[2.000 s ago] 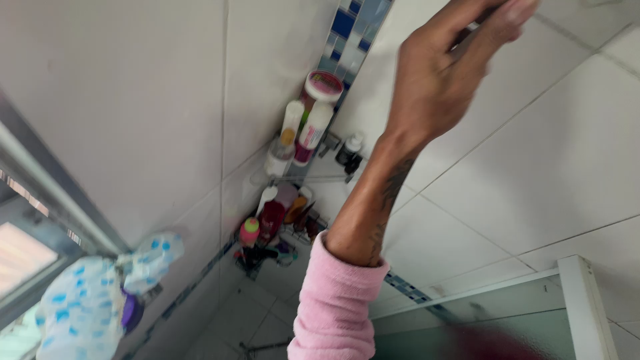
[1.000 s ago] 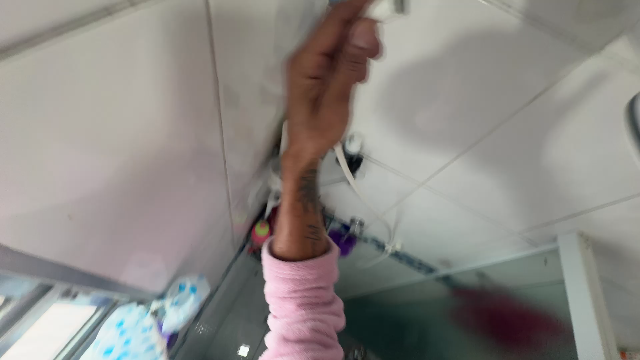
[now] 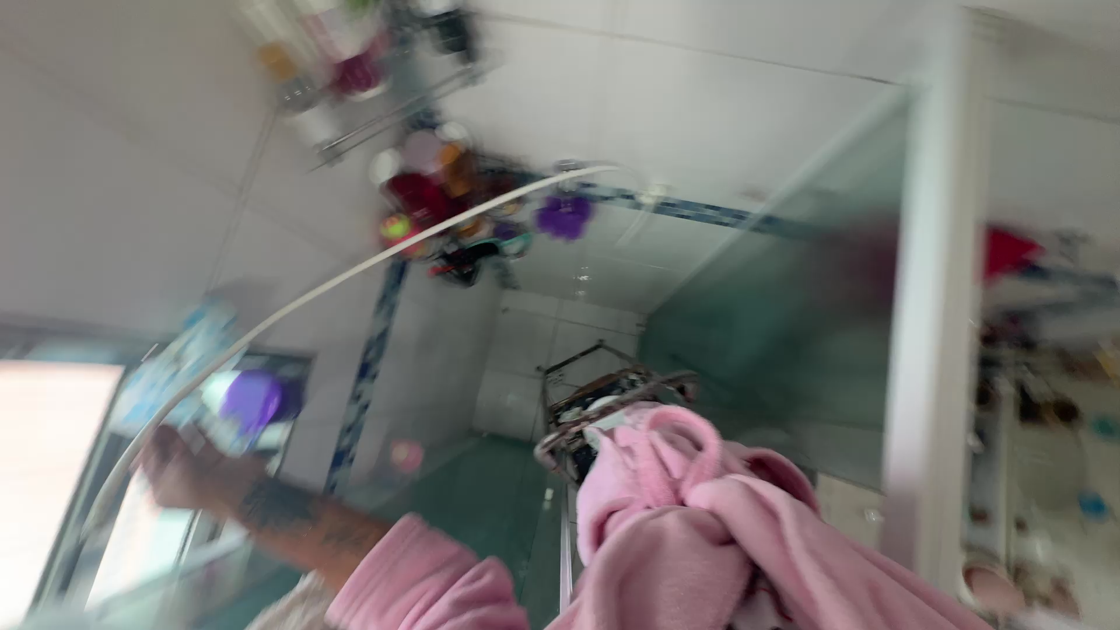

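Note:
My left hand, blurred by motion, is at the lower left by the window, its tattooed forearm coming out of a pink fleece sleeve. Its curled fingers meet a thin white hose; blur hides whether they grip it. The hose arcs from a fitting on the tiled wall, in front of the toiletries, and runs past the fingers to the lower left. Just above the hand are a purple item and a blue-spotted plastic bag. My right hand is not in view.
Bottles crowd a corner shelf, with more toiletries below. A purple bath puff hangs on the wall. Right of centre is a greenish glass panel with a white frame. A metal rack stands beyond my pink robe.
My left hand, raised high against the tiled wall before, is now low at the left near the window. The hose now stretches leftward in a long arc. The view has tilted down strongly.

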